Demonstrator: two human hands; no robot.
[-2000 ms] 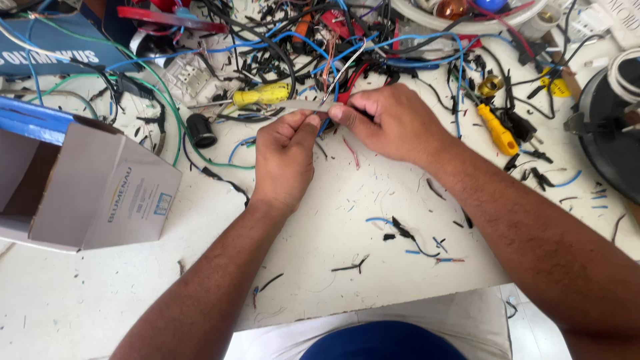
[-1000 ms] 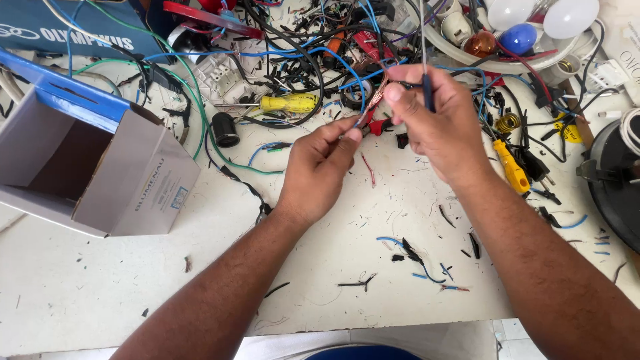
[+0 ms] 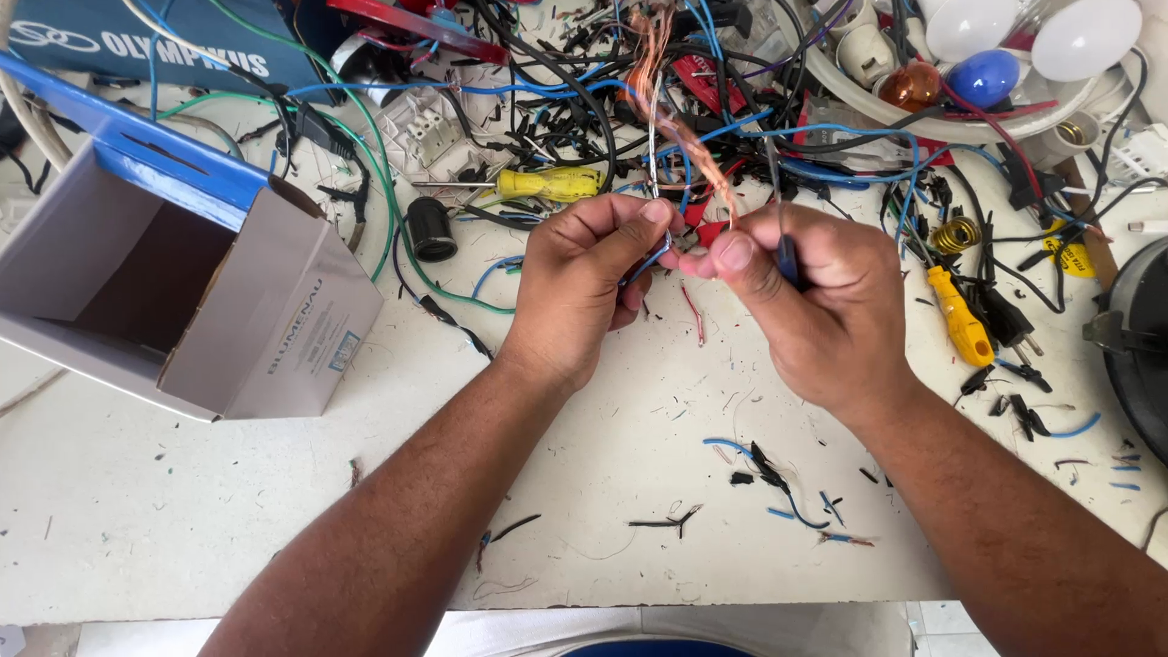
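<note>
My left hand (image 3: 593, 274) pinches a blue insulated wire (image 3: 650, 259) between thumb and fingertips. Beside it, the thumb and index finger of my right hand (image 3: 812, 292) grip the end of a bundle of bare copper strands (image 3: 698, 151), which runs up and away over the pile. A thin blade-like tool with a dark handle (image 3: 787, 259) is also tucked in my right hand, its blade pointing up; its exact kind cannot be told. The fingertips of both hands nearly meet above the table. Just left of them lies a yellow-handled screwdriver (image 3: 552, 183).
An open cardboard box (image 3: 274, 338) stands at left, near a black lamp socket (image 3: 430, 228). Tangled wires and insulation scraps cover the back. A bowl (image 3: 967, 128) of bulbs is at back right, above a yellow-handled tool (image 3: 960, 315), a black plug (image 3: 1004, 319) and a round black object (image 3: 1141, 338).
Two seconds ago both hands were together on a pale strand or strip. The blade-like tool has since come to show upright in my right hand, and that hand now pinches the copper strands.
</note>
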